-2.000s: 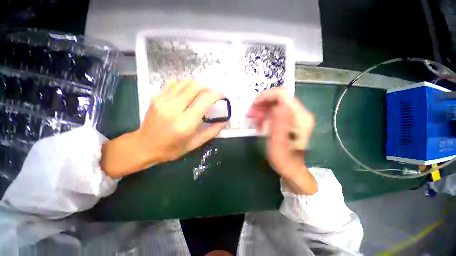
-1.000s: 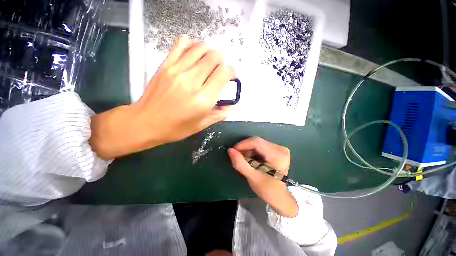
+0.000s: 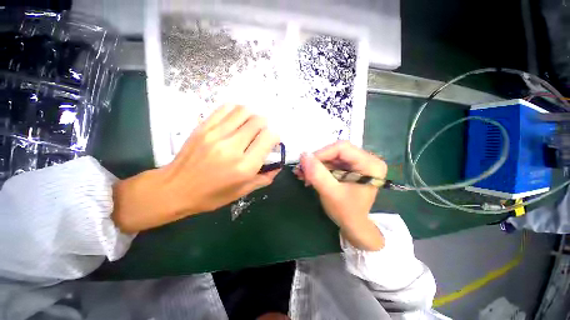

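Observation:
My left hand (image 3: 219, 159) holds a small black housing (image 3: 282, 156) by its left side, over the near edge of the white parts tray (image 3: 152, 103). My right hand (image 3: 340, 187) grips a banded suction pen (image 3: 357, 177) like a pencil, pointing left. The pen's tip is close to the housing's right side; whether they touch cannot be told. Small metal parts (image 3: 203, 53) lie in the tray's left compartment and small dark pieces (image 3: 328, 69) in the right one.
A clear blister tray (image 3: 50, 94) with dark contents stands at left. Scrap bits (image 3: 240, 206) lie on the green mat below my left hand. A clear air hose (image 3: 414, 134) loops at right beside the blue vacuum pump (image 3: 500, 147). A grey-white board (image 3: 384, 31) lies behind the tray.
My right hand with the pen has moved up from the mat to beside the housing. My left hand still holds the housing, now lower in view; the camera view has also shifted.

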